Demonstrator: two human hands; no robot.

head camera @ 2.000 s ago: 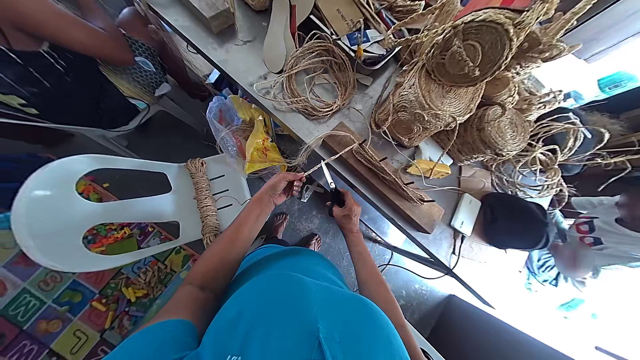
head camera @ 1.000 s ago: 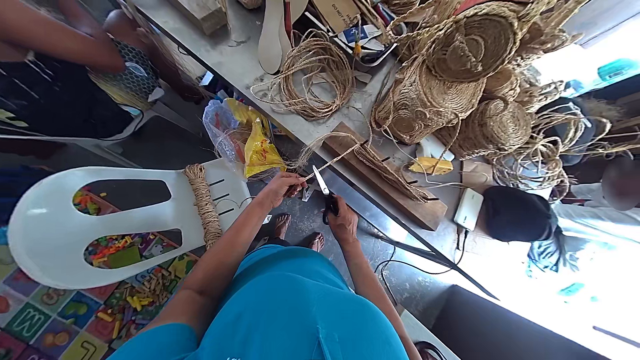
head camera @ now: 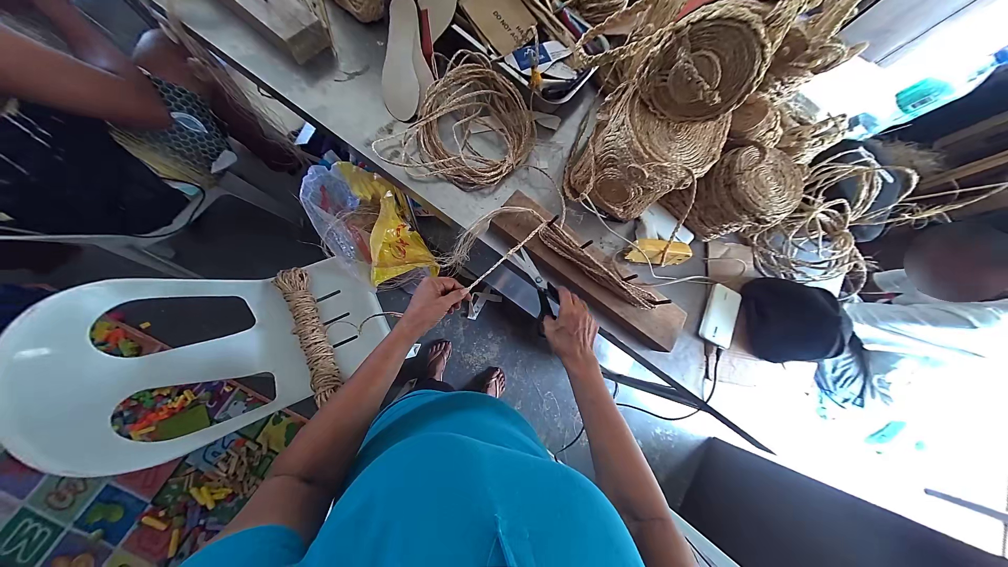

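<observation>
My left hand (head camera: 435, 305) pinches the end of a thin braided fiber cord (head camera: 504, 258), which runs taut up to a peg on a wooden board (head camera: 630, 312). More of the braid is wound along the board's pegs. My right hand (head camera: 573, 324) grips the black handles of a pair of scissors (head camera: 538, 277); the blades point up and left, close beside the cord. Whether they touch it I cannot tell. Loose fibers (head camera: 466, 246) fan out near the peg end of the cord.
Coiled fiber (head camera: 472, 126), woven baskets (head camera: 689, 150) and a white power bank (head camera: 720, 315) lie on the metal table (head camera: 354, 102). At left, a white plastic chair (head camera: 71, 291) holds a bundle of cord (head camera: 309, 335). Other people sit at far left and right. A yellow plastic bag (head camera: 394, 244) hangs by the table edge.
My right hand has brought the scissors up from beside my left hand to the cord near the board. The cord now stretches taut from my left hand to the peg.
</observation>
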